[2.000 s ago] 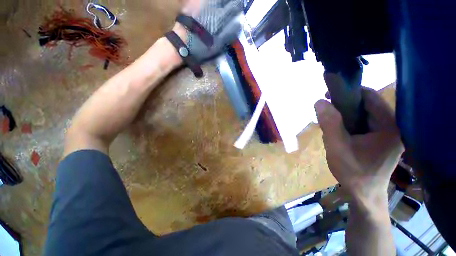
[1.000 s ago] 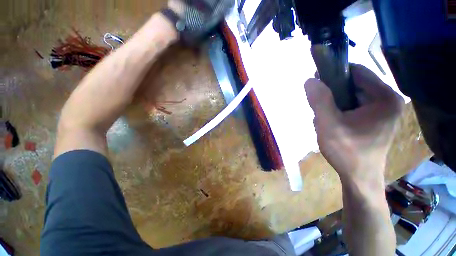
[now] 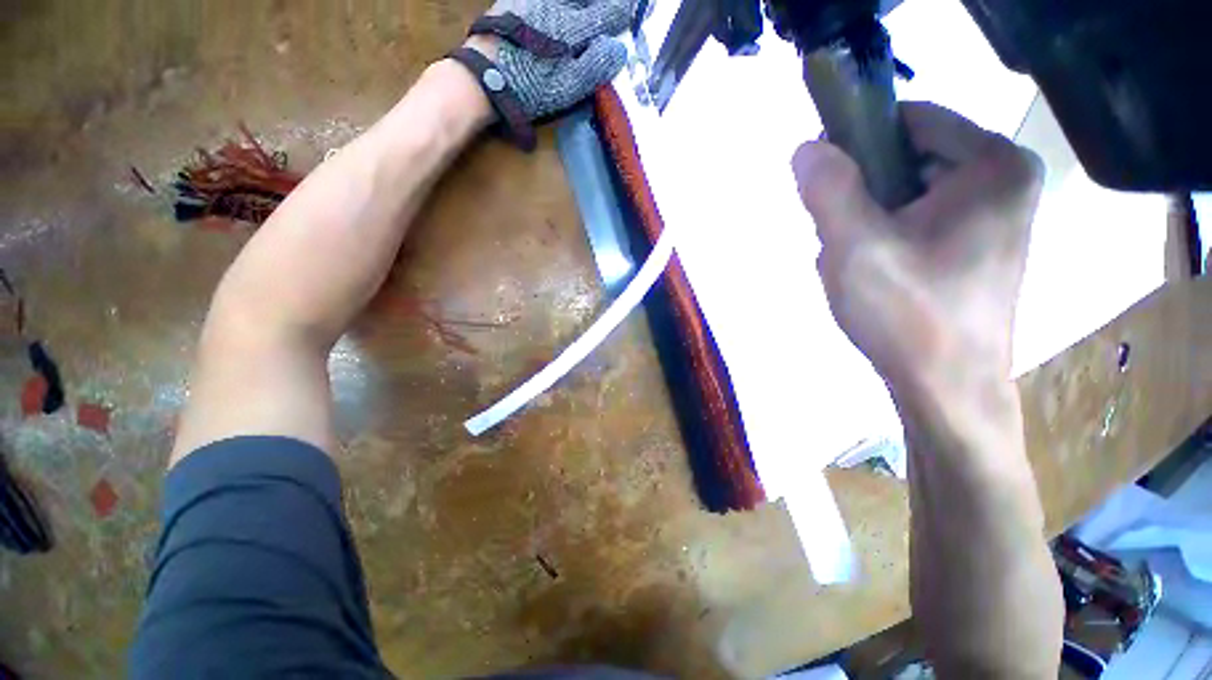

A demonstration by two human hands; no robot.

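My bare right hand point(image 3: 930, 239) is closed around the dark handle point(image 3: 857, 120) of the cloth cutting machine point(image 3: 1116, 93), whose dark body fills the upper right. My left hand point(image 3: 565, 60), in a grey chainmail glove with dark straps, lies at the left edge of the fabric lay point(image 3: 698, 379) near the cutter's front; its fingertips are cut off or hidden at the top. The lay shows red and dark plies under white marker paper point(image 3: 784, 279). The metal base plate point(image 3: 594, 199) shows as a grey strip along the lay's left side. A narrow paper strip point(image 3: 572, 356) curls off the lay.
The brown table point(image 3: 452, 531) carries a tangled red and black thread bundle point(image 3: 246, 183) at upper left. Small red scraps point(image 3: 104, 498) and dark pieces point(image 3: 20, 511) lie at the far left. White papers point(image 3: 1170, 531) and other items show below the table edge at lower right.
The machine and my right hand have moved up and left in view. The lay's lower end and paper strips show lower. My left hand has stayed near the lay's upper left edge.
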